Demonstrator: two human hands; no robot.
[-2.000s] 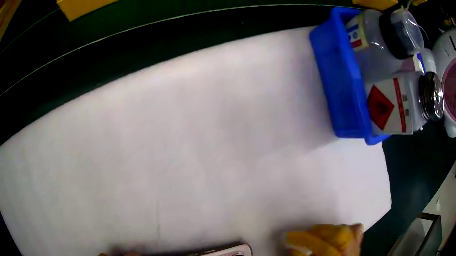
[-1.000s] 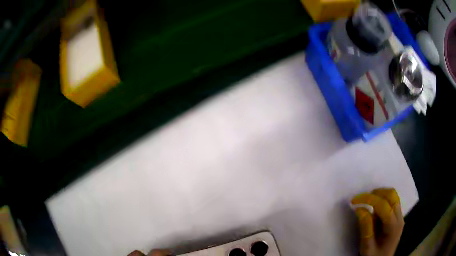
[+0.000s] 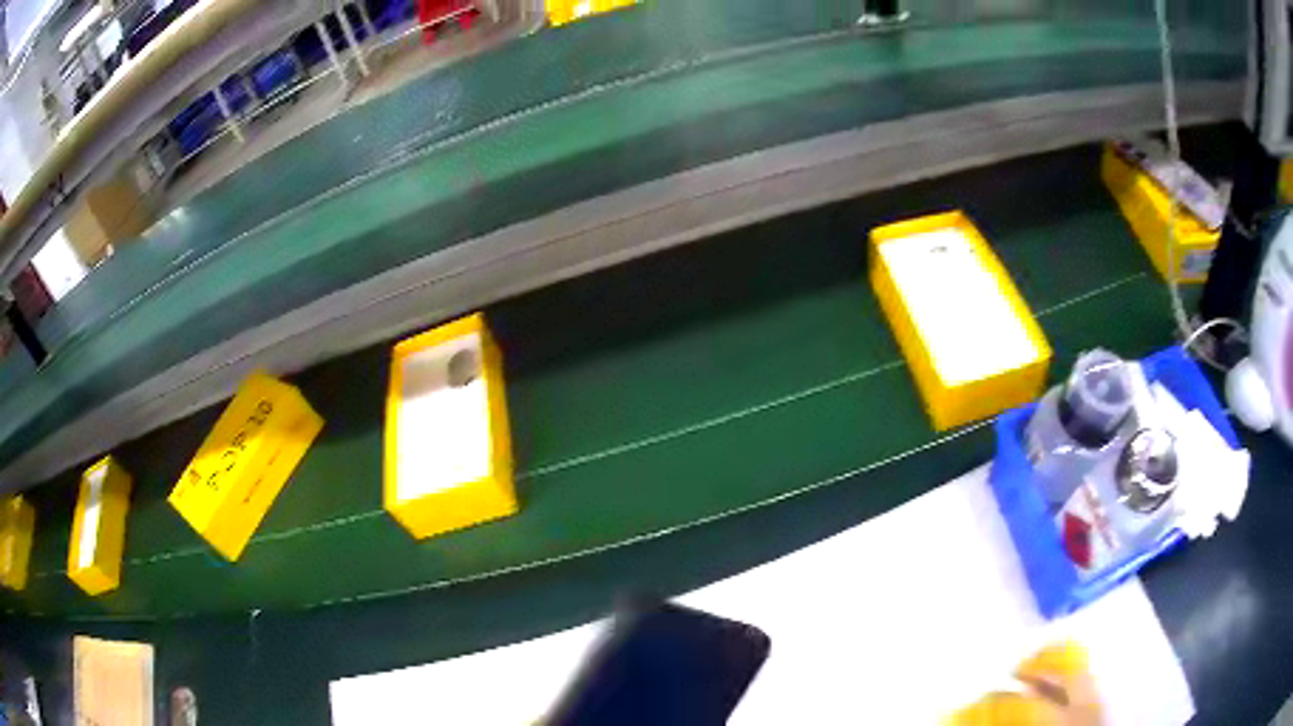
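Note:
A smartphone [image 3: 674,664] shows its dark side at the bottom middle, tilted over the white mat [image 3: 851,596]. Its lower end is cut off by the picture's edge and a small blur touches its upper edge. No clear part of my left hand shows. My right hand [image 3: 1042,689] is at the bottom right over the mat, blurred and cut off, with yellow finger cots. Its fingers look bent close together; whether they hold a wipe cannot be told.
A blue tray [image 3: 1039,550] with a clear-lidded bottle [image 3: 1092,404], a metal-topped bottle [image 3: 1146,475] and white wipes [image 3: 1205,479] stands right. Behind, a green conveyor [image 3: 681,426] carries open yellow boxes [image 3: 451,514] and a yellow lid [image 3: 244,461]. A white fan is partly visible far right.
The view has lifted to show more of the conveyor. The phone now shows a dark face instead of the pale camera side and stands higher in the picture. The left fingers have left view.

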